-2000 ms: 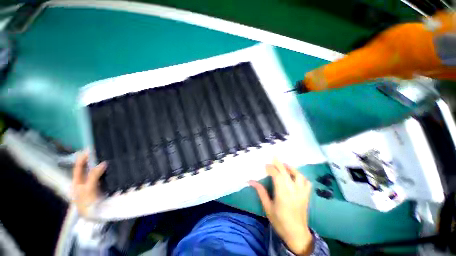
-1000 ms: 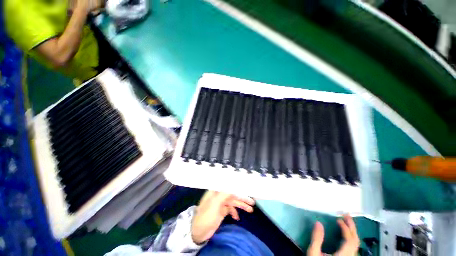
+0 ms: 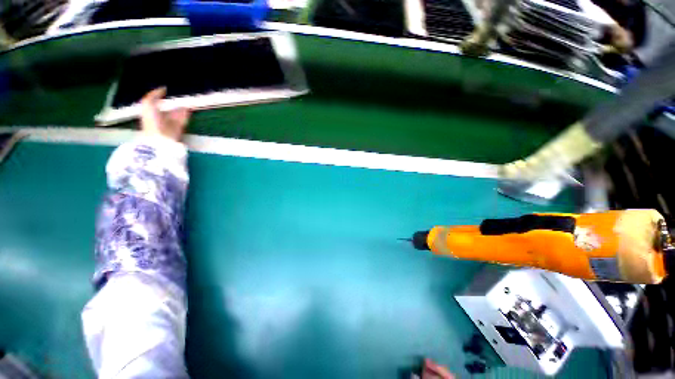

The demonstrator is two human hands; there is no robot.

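A pale sheet (image 3: 296, 70) bearing a dark block of black parts (image 3: 215, 70) lies on the green conveyor belt at the upper left. My left hand (image 3: 164, 117) is at its near edge, fingers over the rim, gripping it. My left arm, in a white and purple marbled sleeve, stretches across the bench. The orange electric screwdriver (image 3: 533, 240) hangs at the right, bit pointing left, with no hand on it. My right hand (image 3: 435, 369) is mostly cut off at the bottom edge; only a small part shows.
The white screw feeder (image 3: 544, 318) is at the lower right, with small dark bits (image 3: 475, 354) left of it. Another person's gloved hand (image 3: 551, 155) reaches over the bench's far right edge. A blue crate (image 3: 222, 13) and more black parts are beyond the belt.
The pale sheet of black parts in front of me has left the teal mat. My left hand has moved far forward to a sheet on the belt. My right hand is now nearly out of view.
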